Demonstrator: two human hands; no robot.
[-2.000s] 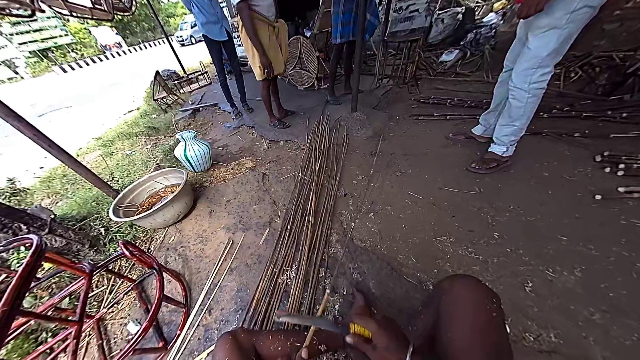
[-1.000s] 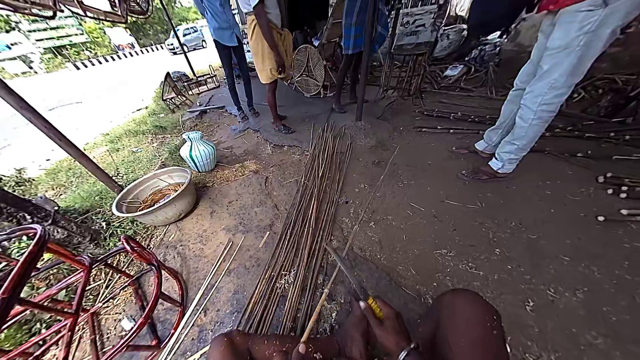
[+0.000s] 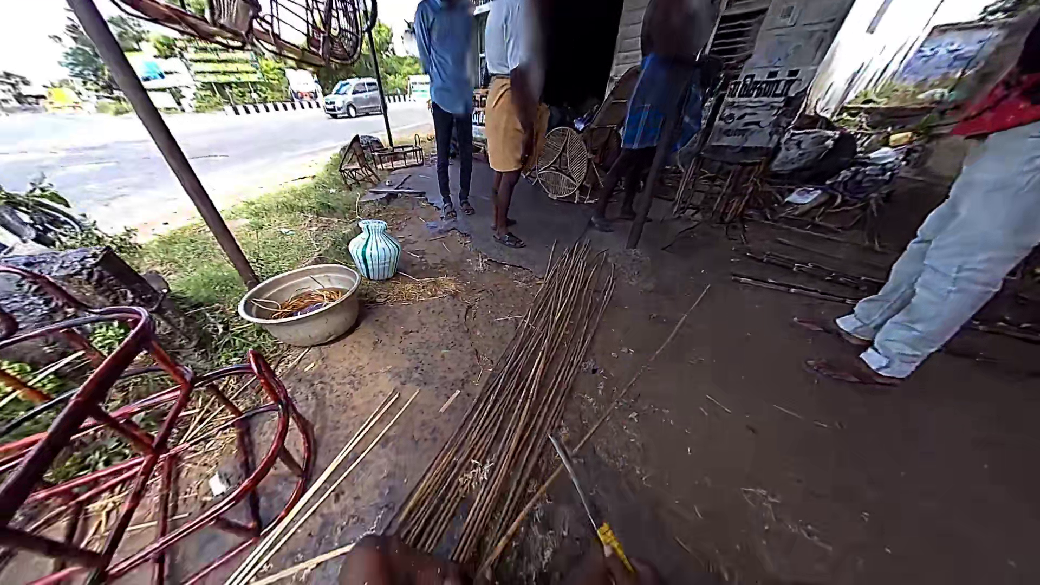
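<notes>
At the bottom edge, my right hand (image 3: 621,569) grips the yellow handle of a knife (image 3: 578,483), its long blade pointing up and away. A single cane (image 3: 605,416) slants from the bottom centre toward the upper right, crossing close to the blade. My left hand is not clearly made out; a blurred dark shape at the bottom edge could be a hand or a knee. A long bundle of thin brown canes (image 3: 520,382) lies on the ground just ahead. Left of it rest several pale split strips (image 3: 325,487).
Red-brown cane frames (image 3: 276,406) stand at the left. Beyond them are a basin (image 3: 345,284) holding strips and a striped pot (image 3: 375,250). A pole (image 3: 658,162) rises behind the bundle. Several people stand ahead, one person (image 3: 934,260) at the right.
The knife has swung from lying crosswise two seconds ago to pointing forward. My hands have dropped mostly out of the bottom of the view.
</notes>
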